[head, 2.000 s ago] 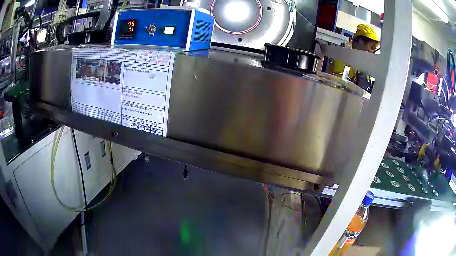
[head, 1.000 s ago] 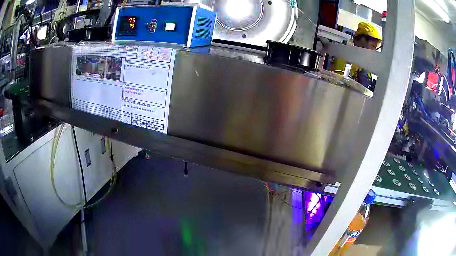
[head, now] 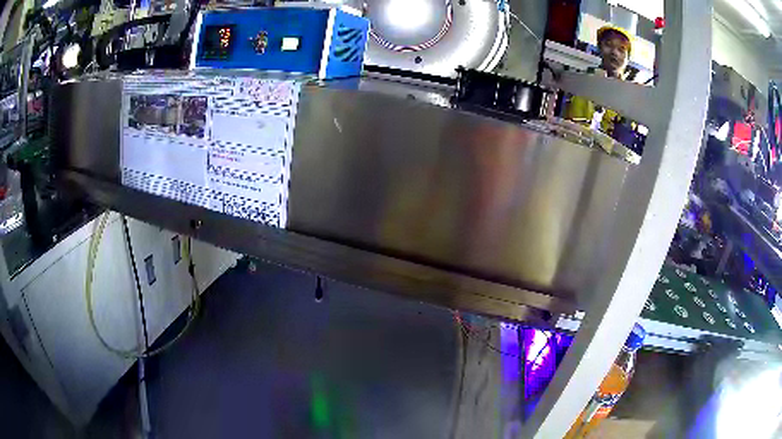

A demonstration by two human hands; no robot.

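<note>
Neither of my hands is in the picture. Nearest in front is a wide brushed steel machine housing (head: 429, 197). A white instruction sheet (head: 249, 159) with photos and text is on its front at the left. A blue control box (head: 261, 40) with red digits and a small lit switch stands on top. Behind it is a large silver disc (head: 472, 39) with concentric rings, cut off by the top edge. A low black round fixture (head: 502, 93) sits to the right of the box.
A thick white post (head: 639, 249) slants up at the right. Beside it are an orange drink bottle (head: 610, 386) and a green conveyor (head: 712, 307) with pale round parts. A person in a yellow cap (head: 614, 51) is behind. A yellow hose (head: 90, 296) loops by a white cabinet (head: 64, 300).
The person in the yellow cap has raised and turned their head towards me. A purple glow has appeared under the right end of the housing since the earliest frame. The view has shifted slightly.
</note>
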